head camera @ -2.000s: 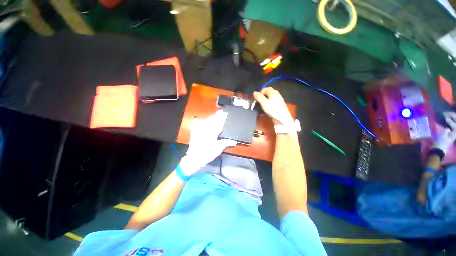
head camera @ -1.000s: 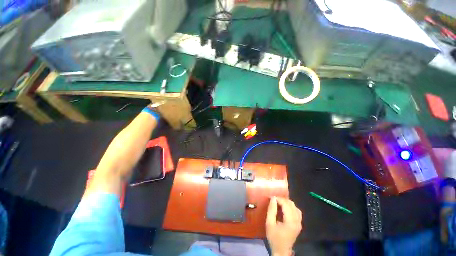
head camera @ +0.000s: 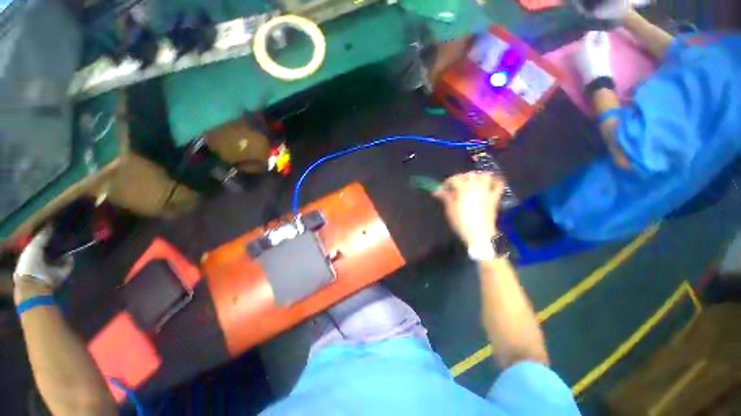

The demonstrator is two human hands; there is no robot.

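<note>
A flat black set-top box [head camera: 295,268] lies on the orange-brown fixture board [head camera: 370,236], against the connector block [head camera: 284,234] at its back edge. My left hand [head camera: 41,266], in a white glove, is at the far left with its fingers around a dark, box-like thing [head camera: 77,231], blurred. My bare right hand [head camera: 473,205] is right of the board, over the black remote control [head camera: 485,162] and beside the green pen [head camera: 426,184]. Its fingertips are blurred, and whether they grip anything is unclear.
Another black box [head camera: 157,294] rests on red foam at left, beside a second foam pad [head camera: 126,353]. A blue cable [head camera: 366,146] curves to the lit test box [head camera: 500,85]. A person in blue [head camera: 658,146] works at right. A tape roll [head camera: 289,47] hangs from the shelf.
The view has swung right. My left hand has moved from the shelf post to a dark thing at far left. My right hand has moved from the board to the remote and pen.
</note>
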